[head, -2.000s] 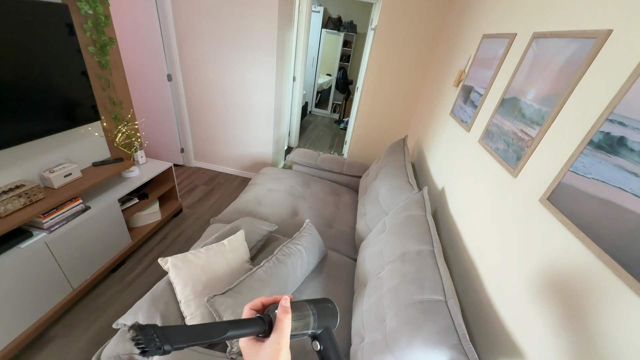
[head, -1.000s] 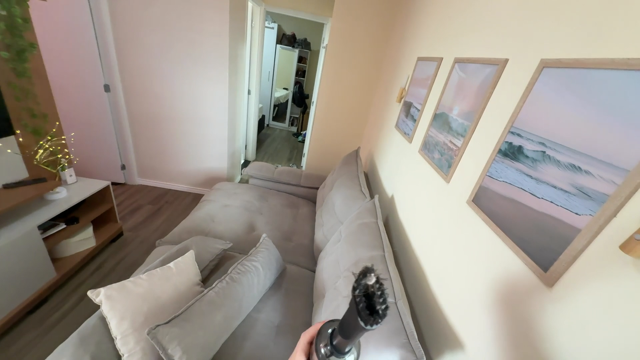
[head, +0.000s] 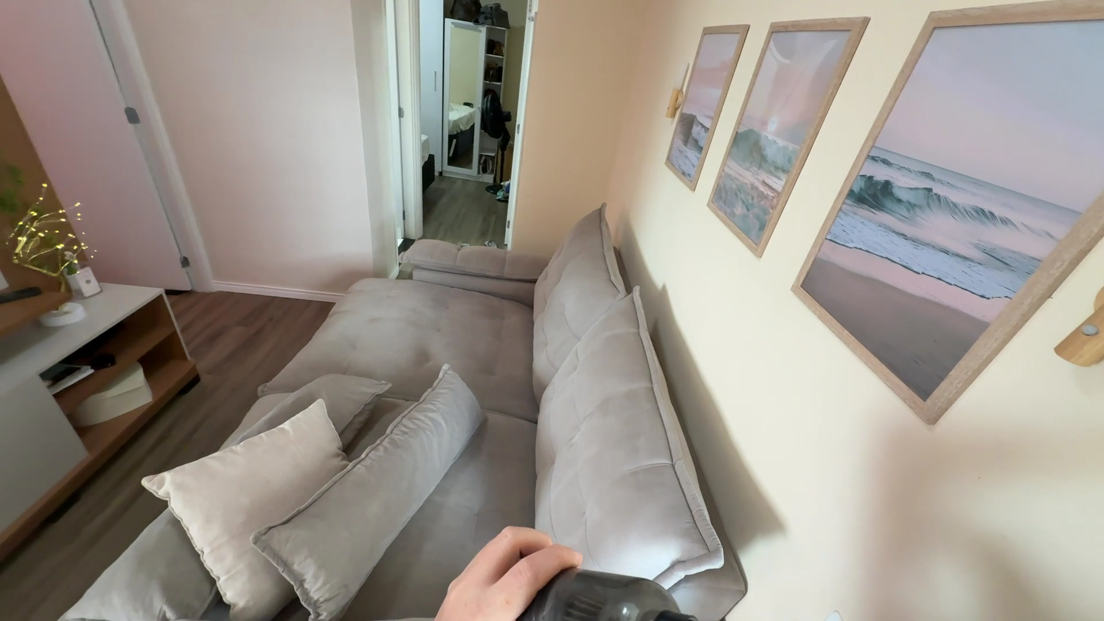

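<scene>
At the bottom edge, right of centre, my left hand (head: 509, 576) is closed on the dark, translucent body of a handheld vacuum cleaner (head: 604, 595). Only the upper part of that body shows; its nozzle and handle are hidden or out of frame. My right hand is not in view. Behind the vacuum stretches a grey upholstered sofa (head: 448, 319) with tufted back cushions (head: 604, 431). Left of my hand, a cream throw pillow (head: 259, 492) leans beside a long grey pillow (head: 379, 492), with more grey pillows around them.
On the right wall hang framed wave pictures (head: 940, 198) and a wooden wall fitting (head: 1082, 336). A TV cabinet (head: 121, 310) with a lit decorative tree (head: 47, 237) stands at the left, across the wood floor (head: 233, 345). An open doorway (head: 466, 207) lies beyond the sofa.
The vacuum's brush nozzle pointed left, then up, and is now out of sight. My left hand and the vacuum body sit lower at the frame's bottom edge. The view has swung right.
</scene>
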